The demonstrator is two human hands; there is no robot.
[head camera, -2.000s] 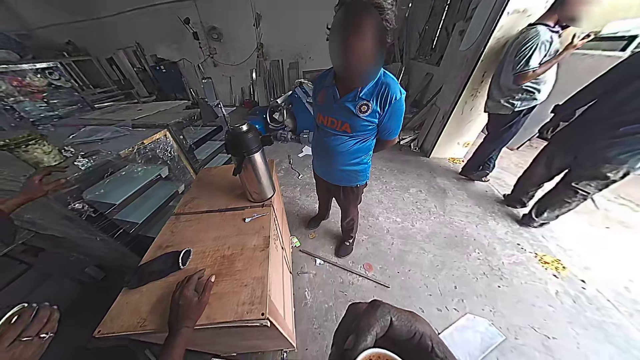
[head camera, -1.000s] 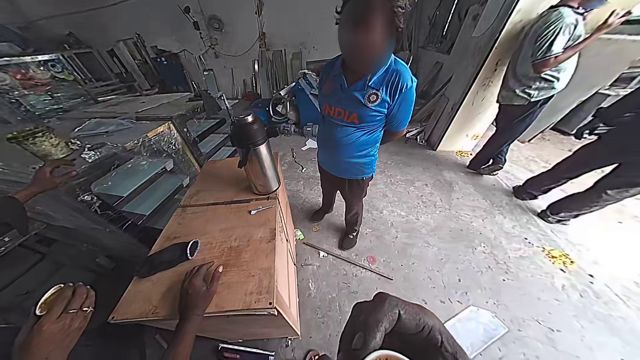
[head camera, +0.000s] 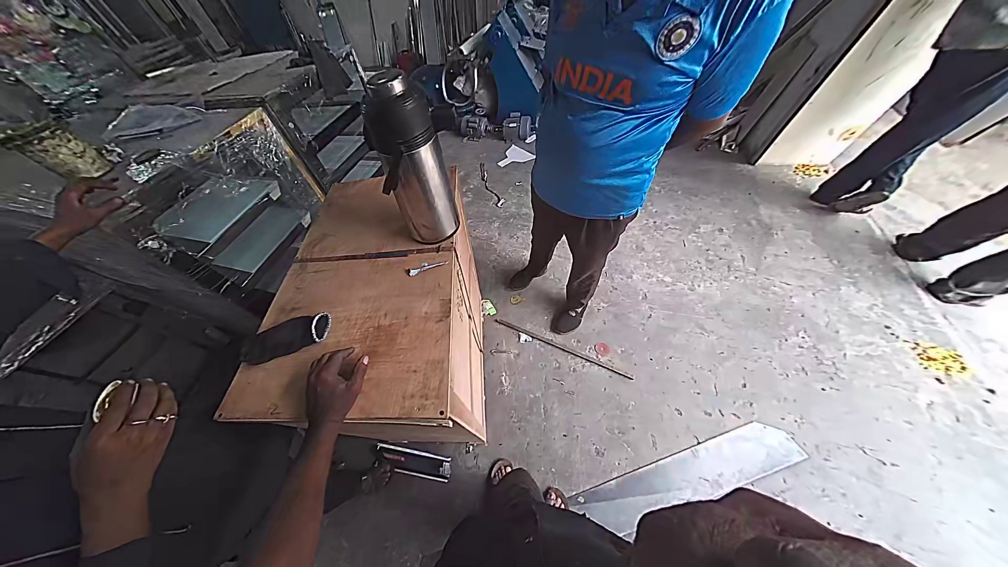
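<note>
My left hand (head camera: pixel 335 382) rests palm down near the front edge of a wooden box (head camera: pixel 378 315), fingers loosely bent and holding nothing. Just left of it a dark cloth sleeve (head camera: pixel 287 339) with a pale rim lies over the box's edge. A steel vacuum flask (head camera: pixel 425 189) with a black top stands at the box's far end, near a small metallic item (head camera: pixel 426 268). At the bottom right is the back of my right hand (head camera: pixel 756 528), large and close, cut off by the frame. Its cup, seen a moment ago, is now out of view.
A person in a blue shirt (head camera: pixel 614 118) stands beyond the box. At left, another person's ringed hand (head camera: pixel 130 417) holds a cup, and one more hand (head camera: pixel 87 209) shows higher up. A thin rod (head camera: pixel 563 348) and a flat sheet (head camera: pixel 701 472) lie on the concrete floor; glass panes (head camera: pixel 260 236) sit behind.
The view has tipped down and moved closer to the box. My right hand has sunk toward the frame's bottom edge, with its cup out of sight. My left hand still lies on the box.
</note>
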